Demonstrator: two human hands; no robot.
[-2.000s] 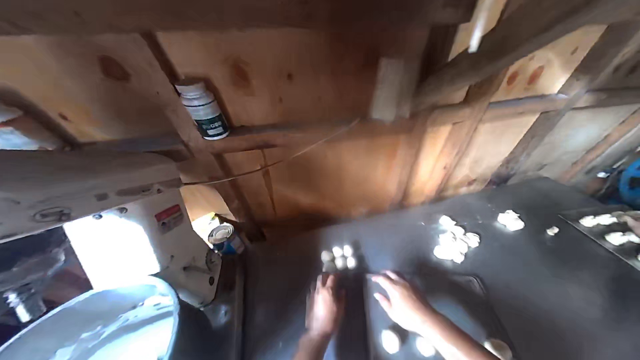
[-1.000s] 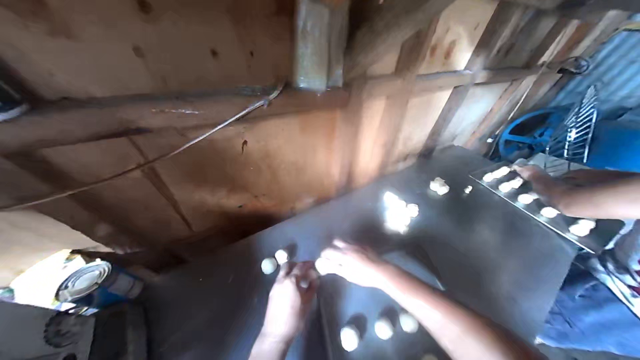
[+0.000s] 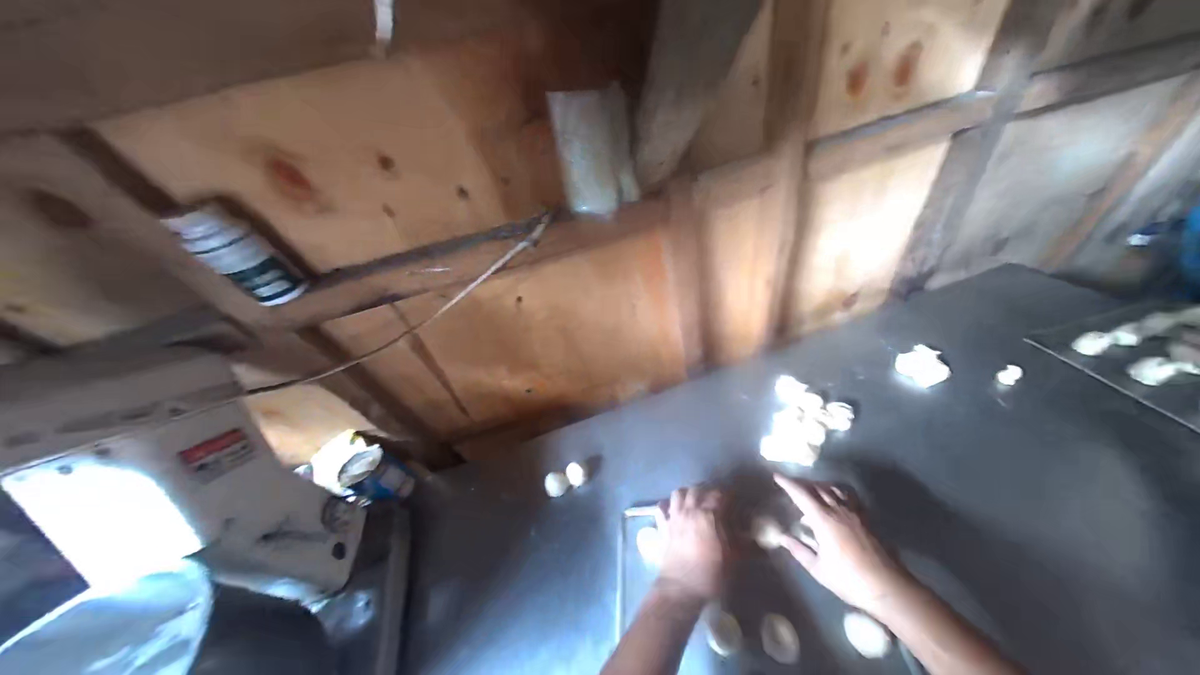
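Note:
Both hands are over a dark metal tray [image 3: 621, 572] that lies on the dark table. My left hand [image 3: 692, 539] is palm down at the tray's upper left, beside a pale dough ball [image 3: 649, 544]; what is beneath its fingers is hidden. My right hand [image 3: 837, 539] has its thumb and forefinger apart, and a blurred dough ball [image 3: 769, 532] is at its thumb side. Several dough balls [image 3: 779, 637] rest lower on the tray. Two small dough balls [image 3: 556, 484] sit left of the tray. A brightly lit cluster of dough pieces [image 3: 797, 427] lies beyond my right hand.
A mixer-like machine [image 3: 272, 478] and metal bowl [image 3: 141, 619] stand at the left, near a can [image 3: 380, 473]. A wooden wall [image 3: 562, 309] with a bottle [image 3: 239, 255] runs behind the table. At the right, another tray [image 3: 1116, 370] holds dough, with part of a person's hand [image 3: 1186, 349] there.
My hands have moved from the small dough balls beside the tray to over the tray. Fewer balls lie in that small group than two seconds ago. The view has swung about.

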